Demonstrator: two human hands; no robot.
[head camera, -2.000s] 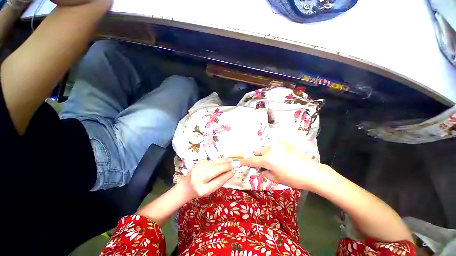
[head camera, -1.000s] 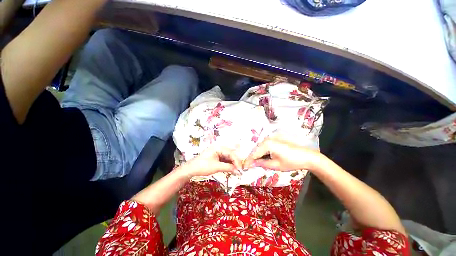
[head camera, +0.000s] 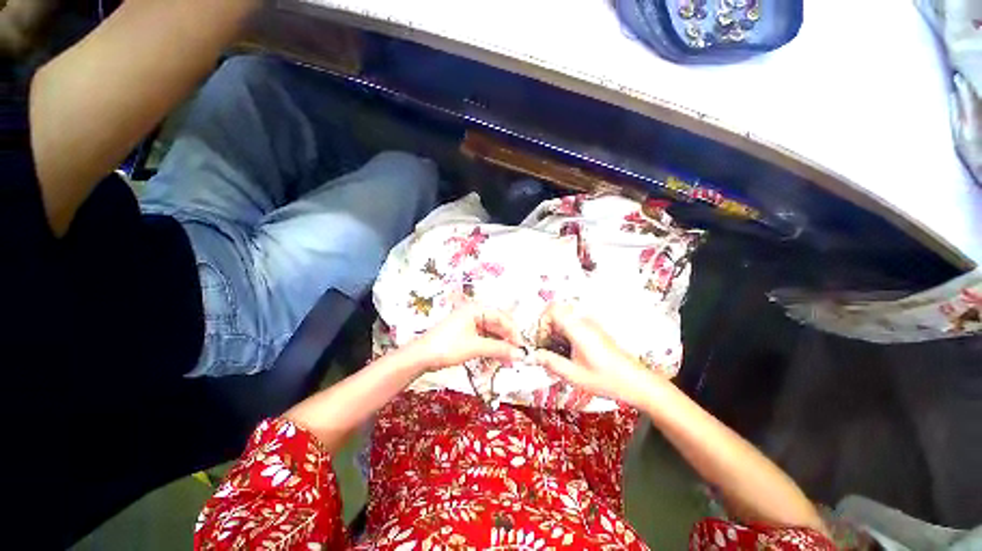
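Observation:
An off-white floral garment piece (head camera: 463, 269) lies bunched on my lap. My left hand (head camera: 471, 334) is over its near part, thumb and fingers pinched together at the cloth. My right hand (head camera: 573, 347) is beside it, fingers bent, its fingertips meeting those of my left hand. A tiny dark spot shows between the fingertips; I cannot tell what it is. No needle or thread can be made out.
The white table (head camera: 851, 108) curves across the top. A dark-blue tray (head camera: 743, 48) on it holds several small metal pieces. A person in blue jeans (head camera: 312, 226) sits at the left. Floral cloth (head camera: 894, 312) hangs at the right.
Both hands have stayed close together over the cloth. The right hand's fingers have lifted and bent more, and a dark spot now shows between the fingertips. The view has shifted slightly.

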